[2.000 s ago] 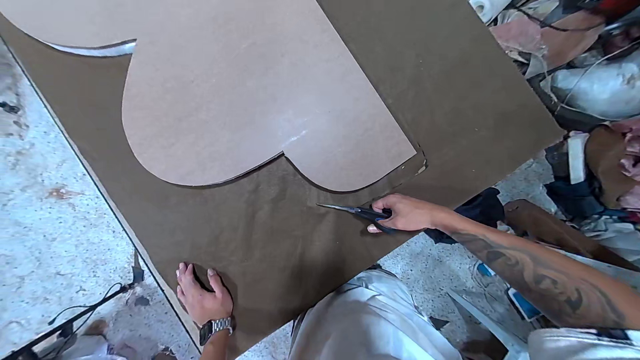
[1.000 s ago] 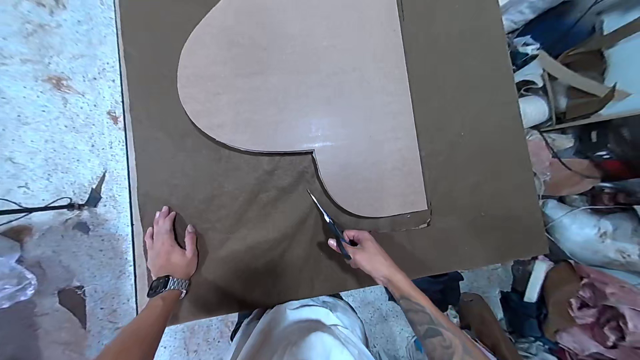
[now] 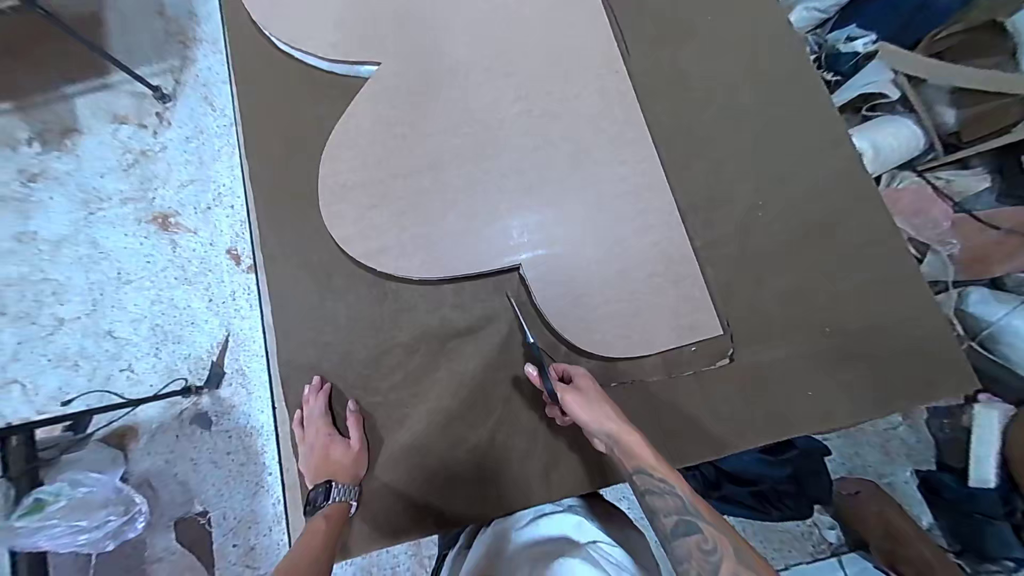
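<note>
My right hand (image 3: 584, 404) grips dark-handled scissors (image 3: 528, 340), whose blades point up and left toward the inner corner of a scalloped board panel (image 3: 496, 168). The pale panel lies on a brown sheet of fabric (image 3: 432, 344) that covers the table. A cut line runs through the fabric a little below the panel's lower right edge, up to the area of my right hand. Flat on the fabric near its left edge rests my left hand (image 3: 330, 440), fingers slightly spread, with a watch on the wrist. Shallow wrinkles cross the fabric between the two hands.
Fabric scraps and a white roll (image 3: 888, 144) are heaped beyond the table's right edge. At lower left are a black metal bar (image 3: 104, 412) with a cable and a clear plastic bag (image 3: 80, 512). Dark cloth (image 3: 768, 480) lies on the speckled floor below the table.
The scissors have moved from the panel's lower curve toward its inner corner, and their blades now point more upward. My left hand stays flat on the fabric. The view has shifted and turned.
</note>
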